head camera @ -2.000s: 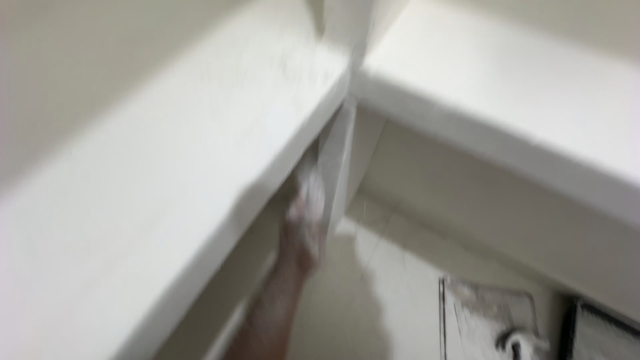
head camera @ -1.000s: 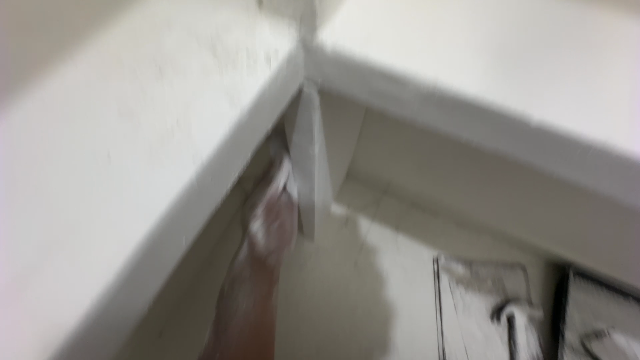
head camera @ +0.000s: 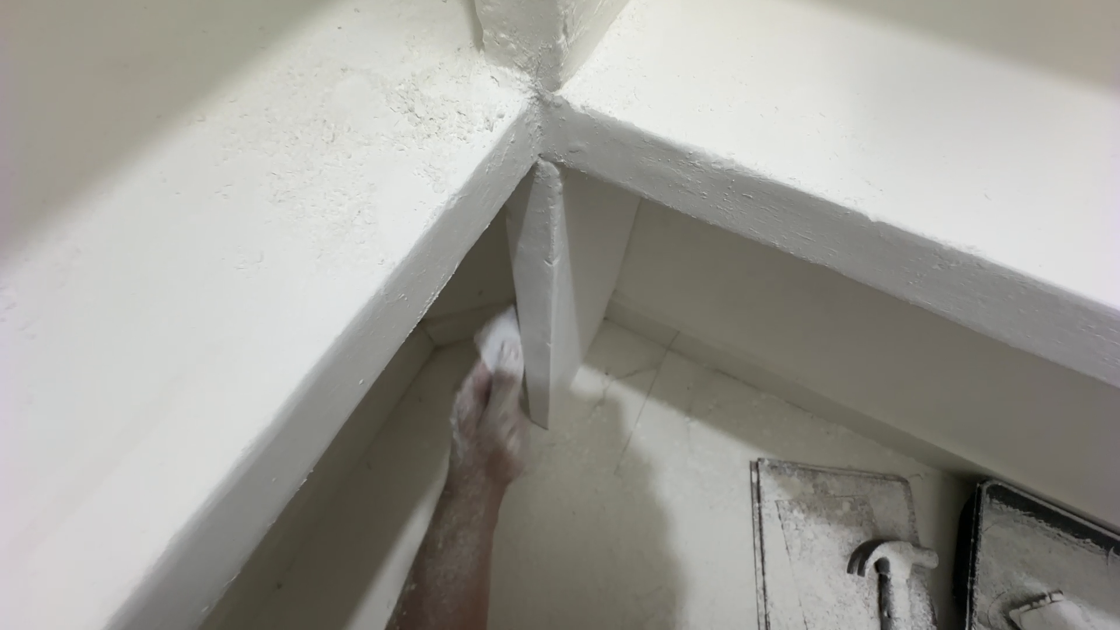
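Observation:
My left hand (head camera: pixel 494 420), coated in white dust, reaches up from the lower middle of the head view. It grips a small white pad or folded sheet (head camera: pixel 500 339), blurred, whose exact kind I cannot tell. Hand and pad are at the left side of a narrow upright white panel (head camera: pixel 547 289), close against it. This panel stands under the corner where two thick white shelf slabs meet, a left one (head camera: pixel 289 219) and a right one (head camera: pixel 787 131). Rough specks mark the left slab near the corner. My right hand is out of view.
On the pale floor (head camera: pixel 577 525) at lower right, a dusty claw hammer (head camera: pixel 892 560) lies on a flat dusty board (head camera: pixel 814 499). Beside it is a black-edged tray or case (head camera: pixel 980 542) with a whitish object. A white post (head camera: pixel 534 35) rises above the slab corner.
My left hand stays beside the upright panel with the white pad, shifting slightly along it. The view has moved somewhat, and the hammer and board lie as before.

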